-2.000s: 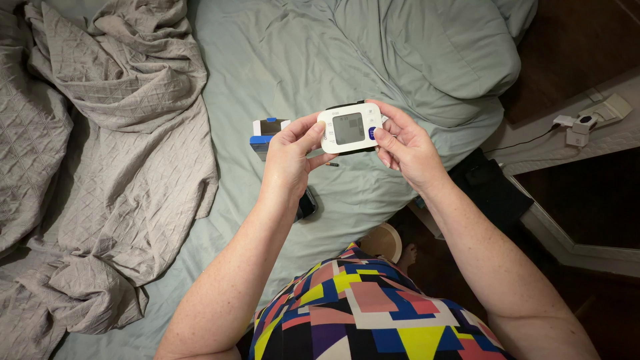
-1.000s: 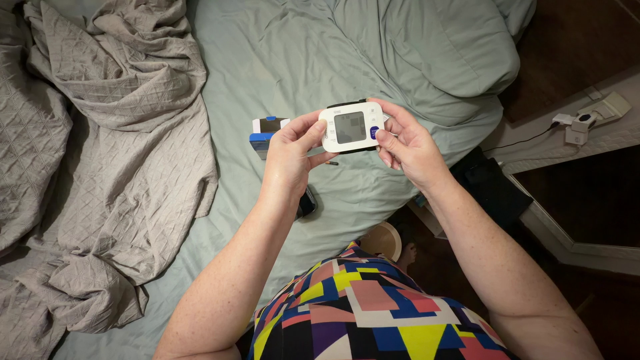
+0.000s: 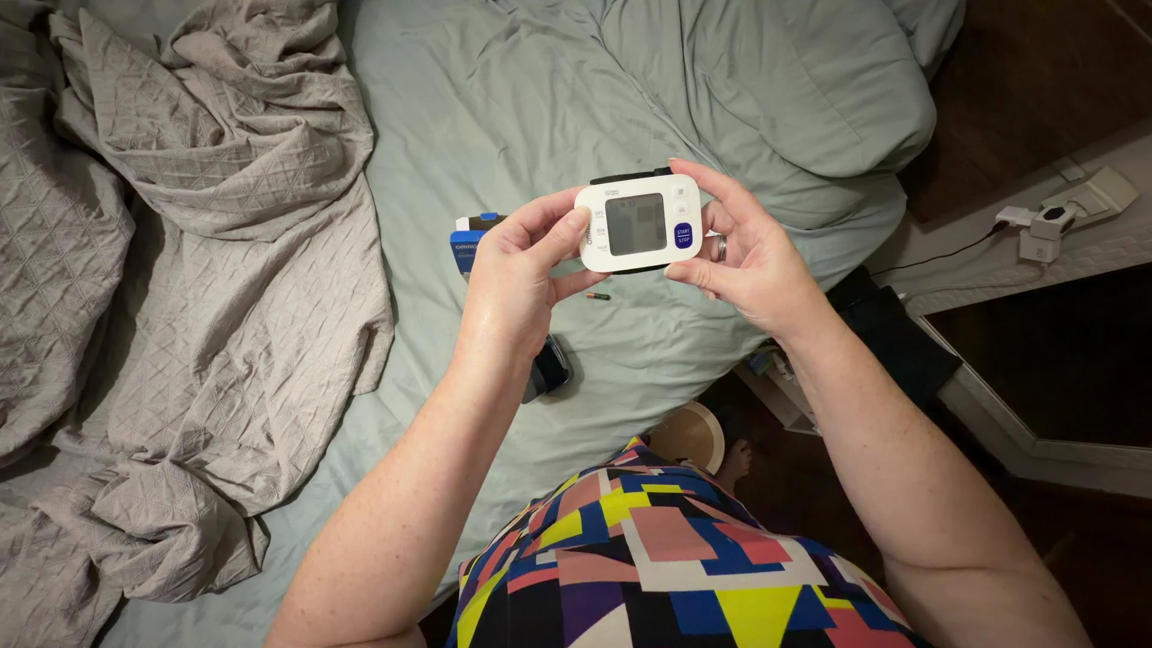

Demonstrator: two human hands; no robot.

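Observation:
Both hands hold a white Omron wrist blood pressure monitor [image 3: 637, 223] above the bed, its grey display facing up. My left hand [image 3: 531, 261] grips the left end, thumb on the front edge. My right hand [image 3: 742, 247], with a ring on one finger, holds the right end, its thumb at the lower right corner beside the blue start/stop button [image 3: 683, 236]. A black cuff [image 3: 630, 175] shows behind the monitor. Left of my left hand is a blue and white box [image 3: 467, 245], partly hidden. A small battery [image 3: 598, 296] lies on the sheet below the monitor.
A green-grey sheet [image 3: 450, 99] covers the bed. A rumpled grey blanket [image 3: 234, 243] lies at the left. A dark case [image 3: 549, 371] sits beside my left forearm. At the right are a power adapter [image 3: 1044, 236] with a cable and a dark-paned frame [image 3: 1062, 441].
My right thumb has moved off the blue button to the monitor's lower right edge. Faint marks now show at the top of the display. The monitor remains in both hands.

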